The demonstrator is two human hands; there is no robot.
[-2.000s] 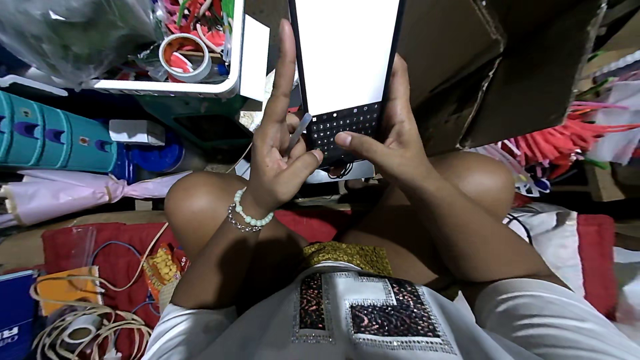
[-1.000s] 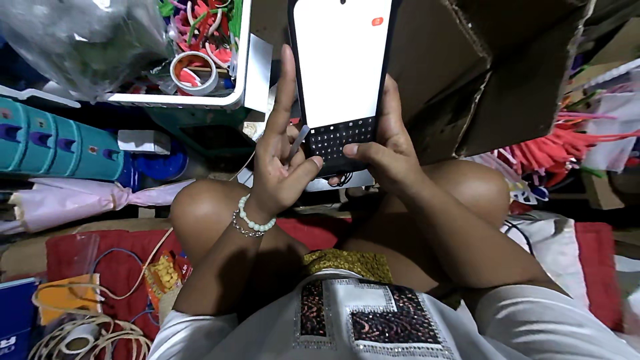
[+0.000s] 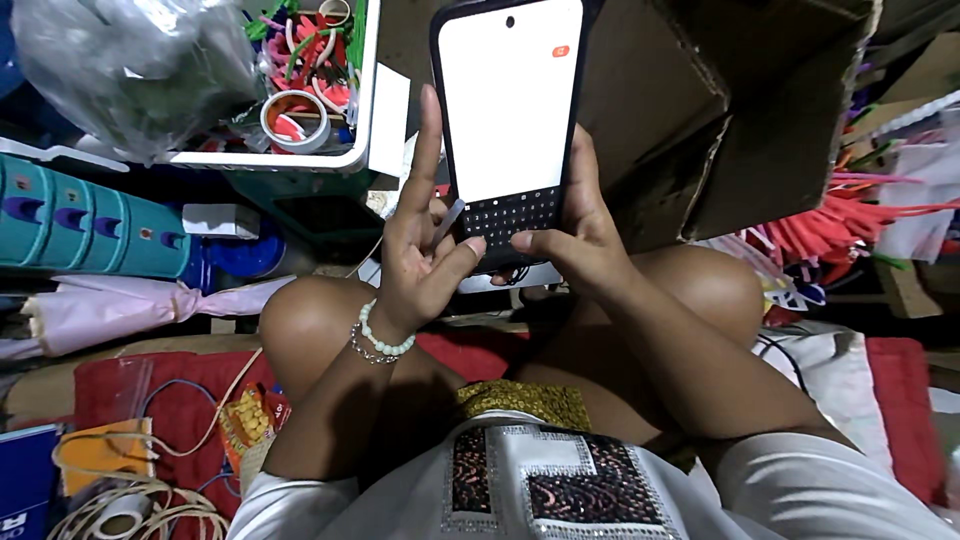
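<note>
A smartphone [image 3: 510, 112] in a dark case is held upright between both hands, with a blank white screen above a dark on-screen keyboard. My left hand [image 3: 424, 247] grips its left edge, thumb at the lower left keys and index finger extended upward. A thin translucent stick [image 3: 448, 223] lies between the fingers of that hand. My right hand [image 3: 589, 225] holds the right edge, its thumb over the right part of the keyboard. A pale beaded bracelet [image 3: 386, 348] and a silver chain are on the left wrist.
A white bin [image 3: 356, 159] holds fuzzy craft stems and a tape roll [image 3: 295, 122]. Teal drawers [image 3: 97, 217] stand left, above a pink wrapped bundle [image 3: 120, 307]. Cardboard [image 3: 780, 127] rises at right beside red stems [image 3: 814, 232]. Coiled cord [image 3: 172, 499] and a snack packet [image 3: 251, 424] lie lower left.
Since the earliest frame, the phone has tilted and shifted slightly down, and a small red mark has appeared on its screen. Both hands still hold it.
</note>
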